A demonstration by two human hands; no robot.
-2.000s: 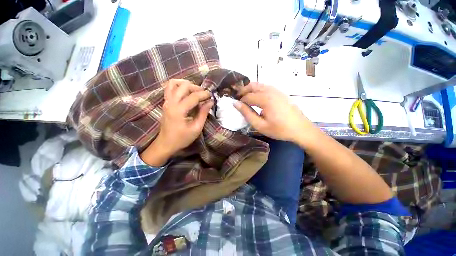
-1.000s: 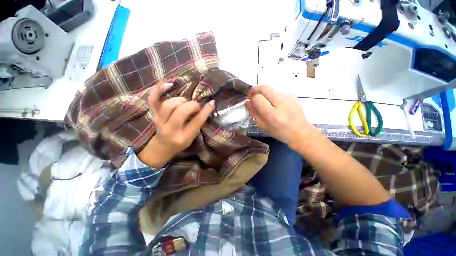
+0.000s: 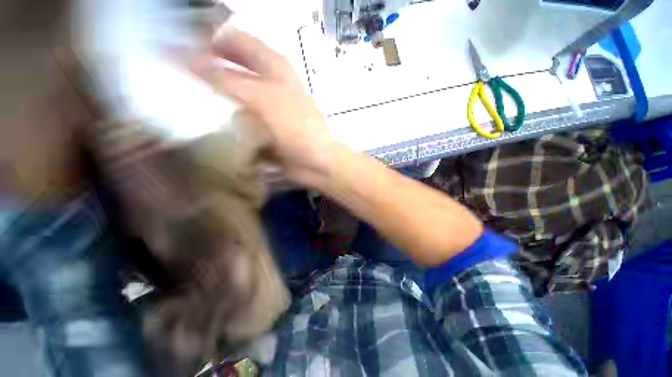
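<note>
The brown plaid and tan garment (image 3: 214,243) is lifted at the left over my lap, strongly blurred. A bright white patch (image 3: 158,81) shows at its upper part. My right hand (image 3: 258,88) is at the garment's upper right side, fingers bent against the white part and holding it; the fingertips are blurred. My left arm is a blur at the left edge. My left hand cannot be made out clearly there, and its grip on the cloth is hidden.
The sewing machine's needle area (image 3: 361,22) is at the top. Scissors (image 3: 492,99) with yellow and green handles lie on the white table (image 3: 413,110). A dark plaid pile (image 3: 549,184) hangs at the right, beside a blue crate (image 3: 630,294). A ruler strip (image 3: 449,141) edges the table.
The view has shifted right. The garment was spread on the table with both hands at its opening; now it is raised at the left and blurred, with the white part more exposed.
</note>
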